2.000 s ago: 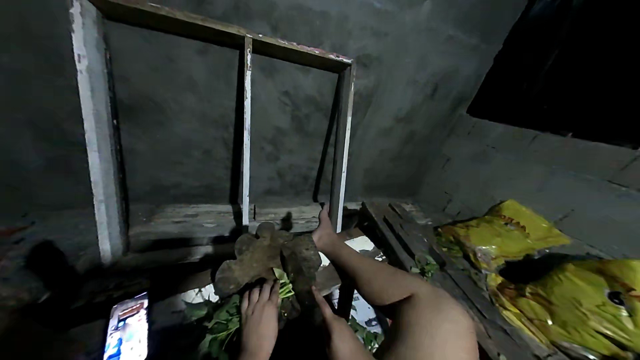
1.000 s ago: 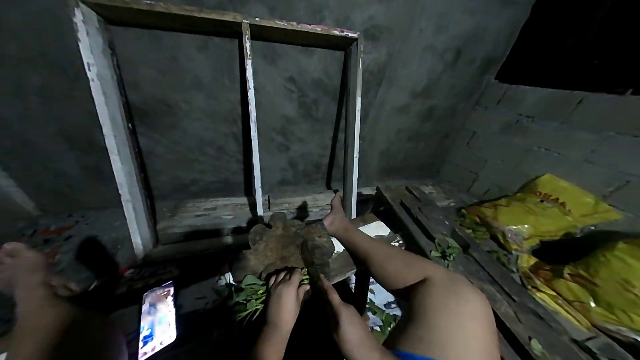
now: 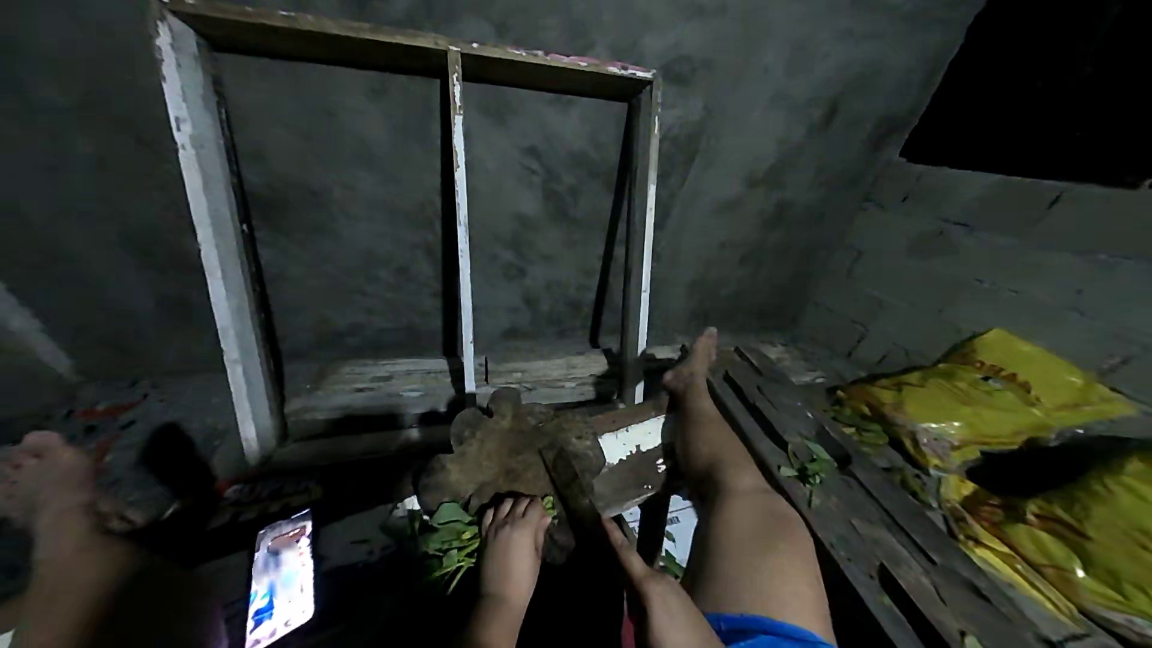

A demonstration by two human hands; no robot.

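Note:
My left hand (image 3: 515, 549) presses down on a bunch of green leafy stems (image 3: 450, 540) at the near edge of a scalloped wooden board (image 3: 504, 441). Some green pieces show by its fingertips. My right hand (image 3: 652, 580) grips a wide dark blade, seemingly a large knife (image 3: 571, 490), its handle mostly hidden by the hand. The blade slants up and left over the board, just right of my left hand.
A lit phone (image 3: 282, 576) lies at lower left, near a bare foot. My bare leg extends right of the board. A slatted wooden pallet (image 3: 864, 522) with loose leaves and yellow plastic sacks (image 3: 999, 387) lie at right. A wooden frame (image 3: 461, 225) leans against the wall.
The blade in my right hand now stands out plainly over the board, angled to the upper left. My left hand stays on the greens. A foot at the left has come into view since the earliest frame.

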